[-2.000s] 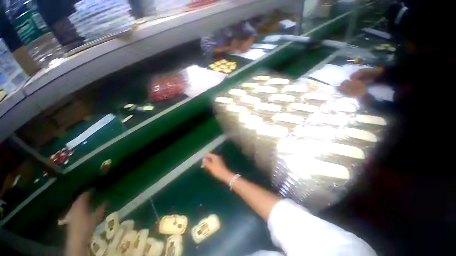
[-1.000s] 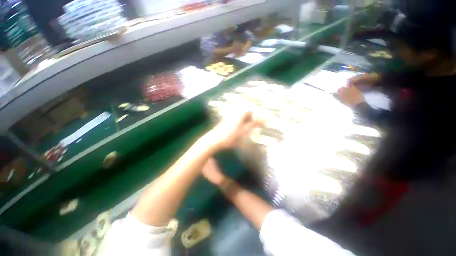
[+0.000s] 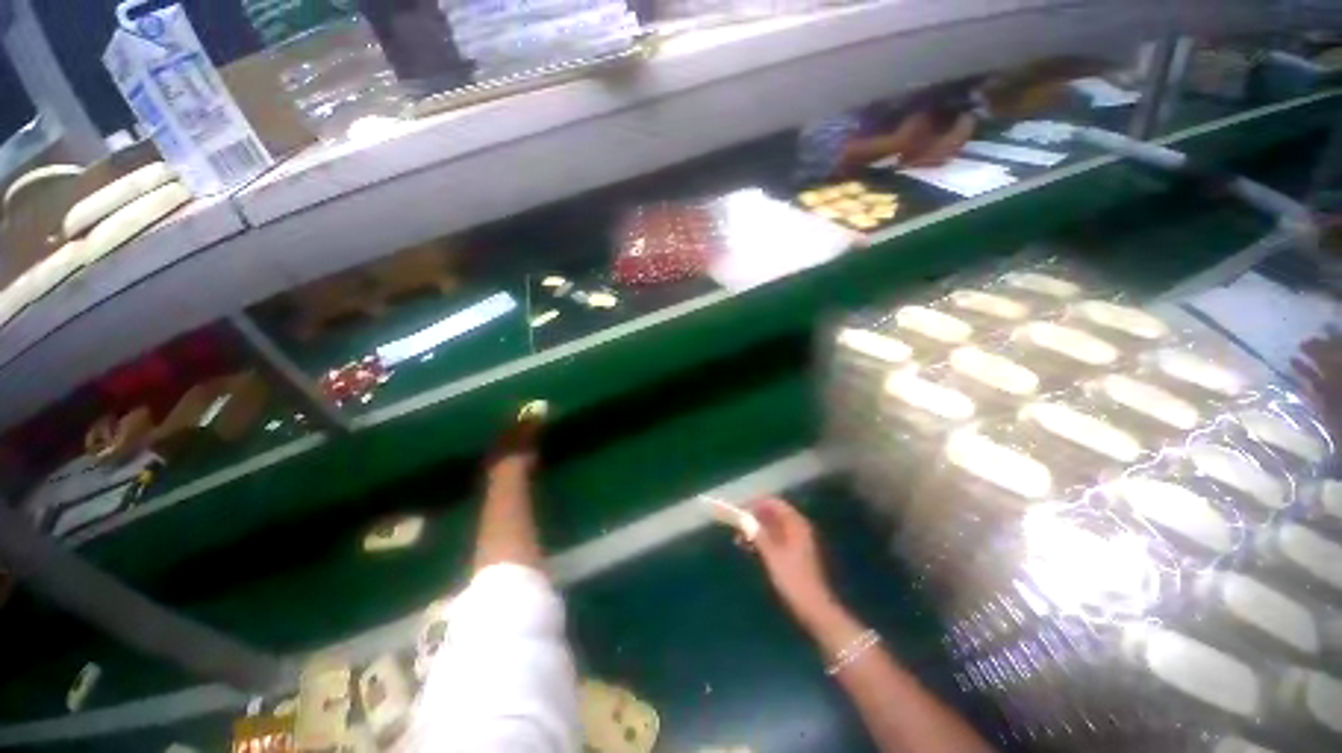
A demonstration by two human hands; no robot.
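Observation:
My left hand [image 3: 512,441], blurred and dark, reaches over the green conveyor. A cream housing [image 3: 533,411] shows at its fingertips; whether the fingers grip it is unclear. My right hand [image 3: 787,547], with a bracelet at the wrist, is over the near bench and holds a small, thin pale piece [image 3: 732,516] between its fingertips. A pile of cream housings [image 3: 324,703] lies at the lower left, partly hidden by my left sleeve. Another housing [image 3: 618,718] lies right of that sleeve.
Tall stacked clear trays [image 3: 1089,427] with cream housings stand at right. More housings lie on the conveyor [image 3: 393,533]. A pale rail [image 3: 633,533] separates bench and belt. Across are a red patch [image 3: 662,243] and a person's hands [image 3: 935,140]. An overhead shelf [image 3: 486,147] holds a carton drink.
The view has turned left. My left hand has moved from near the tray stack to over the conveyor. My right hand stays over the bench; its pale piece is now clearer.

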